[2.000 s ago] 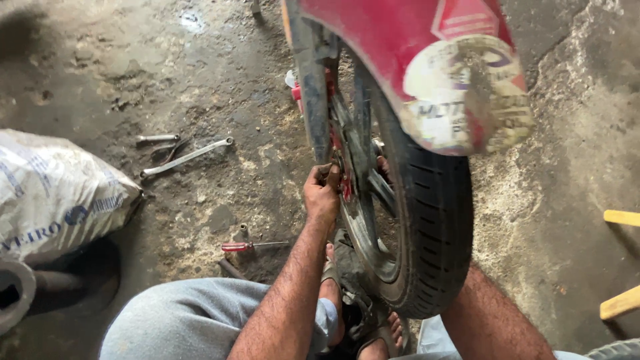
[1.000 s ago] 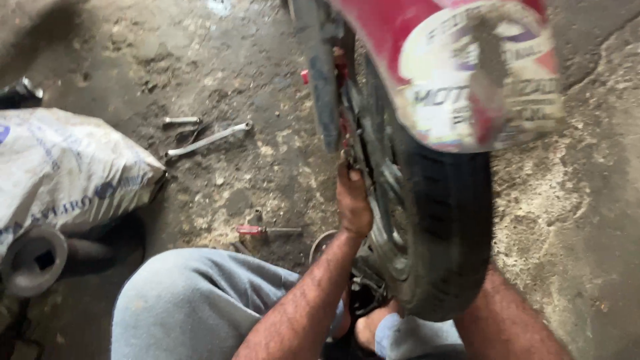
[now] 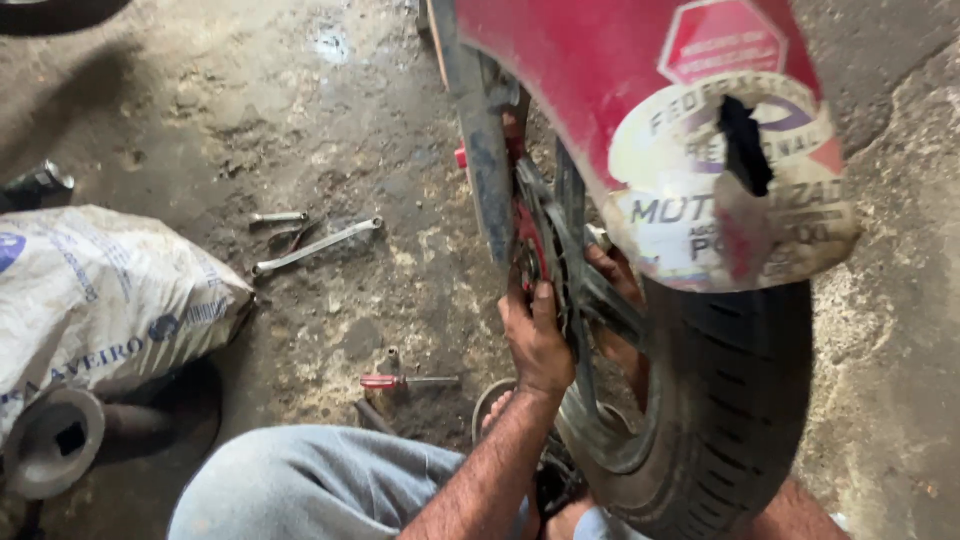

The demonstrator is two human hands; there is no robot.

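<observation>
My left hand is at the hub side of a motorcycle wheel, thumb and fingers around a red part beside the swingarm or fork leg; its exact grip is partly hidden. Behind the spokes, on the wheel's other side, my right hand reaches toward the axle, near a small pale metal piece; the tyre hides much of that arm. The black tyre stands upright under a red fender with worn stickers and a dark hole.
On the stained concrete floor at left lie a long combination wrench, a shorter wrench and a red-handled screwdriver. A filled white sack rests at far left, beside a round metal flange. My knee is below.
The right hand now shows through the spokes near the hub; one second ago it was hidden. My left hand stays beside the hub, its thumb now on the red part.
</observation>
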